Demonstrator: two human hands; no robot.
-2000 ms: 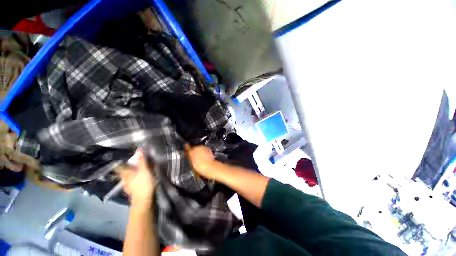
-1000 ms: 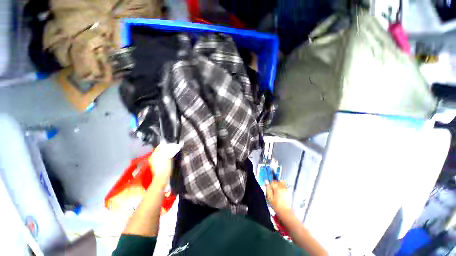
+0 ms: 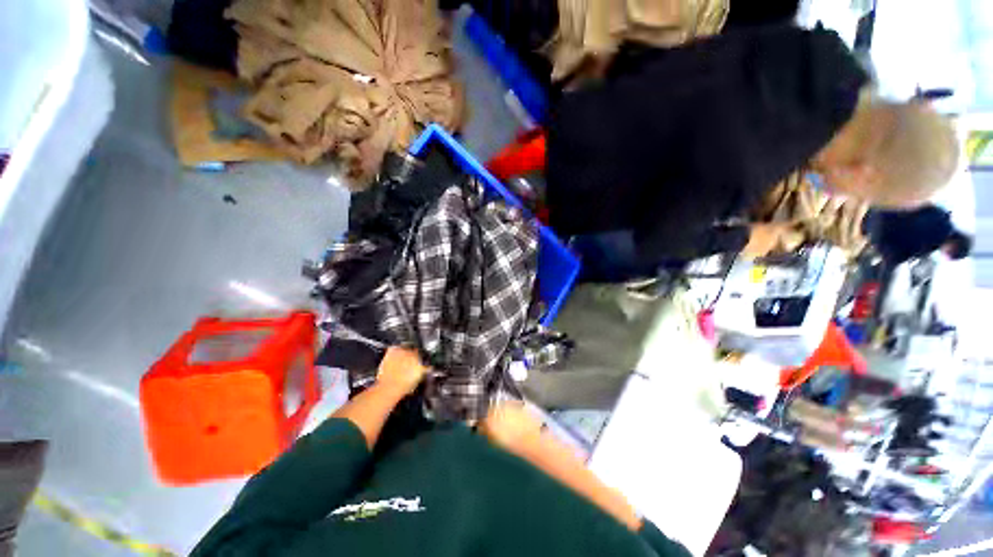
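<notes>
A black, grey and white plaid garment [image 3: 441,261] lies bunched over the near side of the blue crate [image 3: 558,277] and hangs towards my body. Black cloth [image 3: 383,196] lies with it at the crate's left. My left hand [image 3: 403,371] is closed on the lower left part of the plaid garment. My right hand [image 3: 495,416] is at the garment's lower right edge, blurred, its fingers hidden by or merged with the cloth, so its grip cannot be told.
A red-orange plastic stool [image 3: 218,397] stands on the floor at left. Tan garments [image 3: 348,82] lie heaped beyond the crate. A person in black [image 3: 697,141] works at a machine at upper right. A white table [image 3: 670,446] is at my right, with an olive-grey cover [image 3: 593,348] at its end.
The view has turned and widened, showing the stool and the other person. My right hand has come from beside the table to the garment. My left hand remains at the cloth.
</notes>
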